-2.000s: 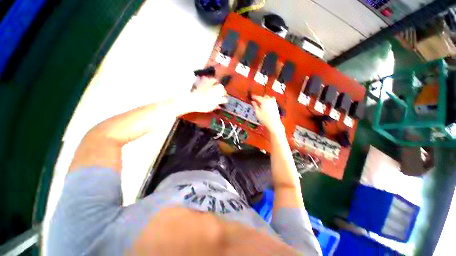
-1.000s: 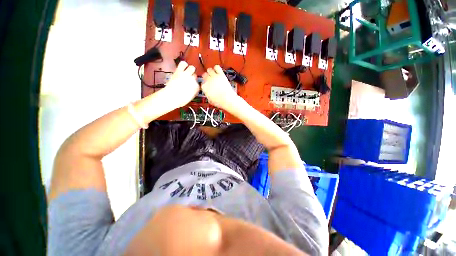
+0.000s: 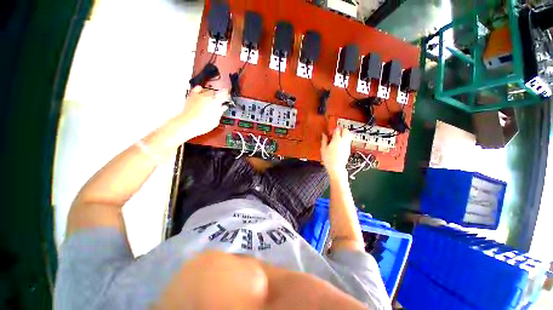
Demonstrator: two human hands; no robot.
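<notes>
Black power adapters point(image 3: 282, 40) stand on white outlets point(image 3: 278, 62) in a row across the orange-red board point(image 3: 309, 88). Bundled black cords point(image 3: 284, 97) hang from them. My left hand point(image 3: 206, 110) is at the left end of the left connector strip point(image 3: 262, 112), its fingertips closed on a thin black cord; the plug end is mostly hidden. My right hand point(image 3: 336, 147) is at the left end of the right connector strip point(image 3: 382, 138), thumb and fingers apart, with nothing visible in it. Several black cords run into the right strip.
Small green circuit boards with white leads point(image 3: 251, 145) line the board's near edge. A white bench point(image 3: 115, 91) runs along the left beside a dark green strip. Blue bins point(image 3: 461, 260) stand at the right, one open bin point(image 3: 394, 248) near my right arm. A green metal frame point(image 3: 445, 94) is upper right.
My hands were together at the left strip. My left hand has moved to its left end and my right hand rightward to the other strip. The view has also shifted.
</notes>
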